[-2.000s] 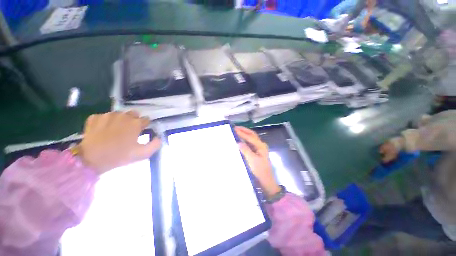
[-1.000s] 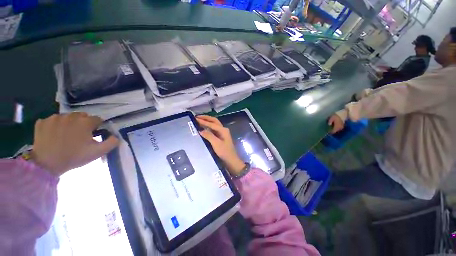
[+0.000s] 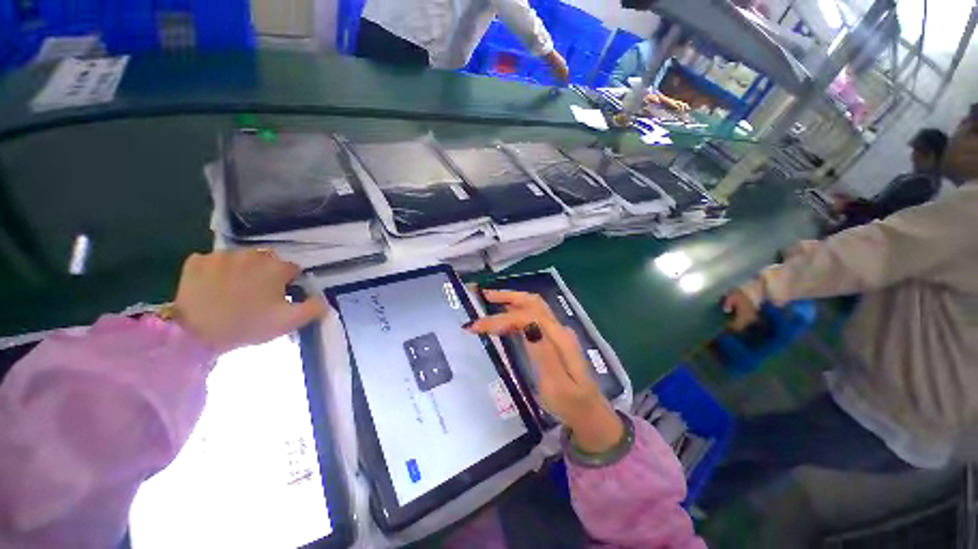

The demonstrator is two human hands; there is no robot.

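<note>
A lit tablet (image 3: 434, 429) lies in front of me on a whitish sleeve, its pale screen showing a dark box and a small blue button. A second tablet (image 3: 231, 450) with a bright white screen lies at its left. My left hand (image 3: 241, 298) rests over the top edge of the white-screened tablet, thumb toward its upper right corner. My right hand (image 3: 547, 359) is over the right edge of the middle tablet, fingers apart, fingertips above the upper right of its screen. A dark tablet (image 3: 584, 338) in a sleeve lies at the right, partly hidden behind my right hand.
A row of stacked sleeved tablets (image 3: 413, 193) stands behind. A blue bin (image 3: 702, 413) with sleeved units is at the bench end. A person's hand (image 3: 740, 309) rests on the bench edge at right. A written paper sign (image 3: 80, 84) lies on the far bench, where another person stands.
My right hand has lifted off the middle tablet's top right edge and moved over its screen side. The middle tablet's screen has gone from plain white to a pale picture. My left hand stays.
</note>
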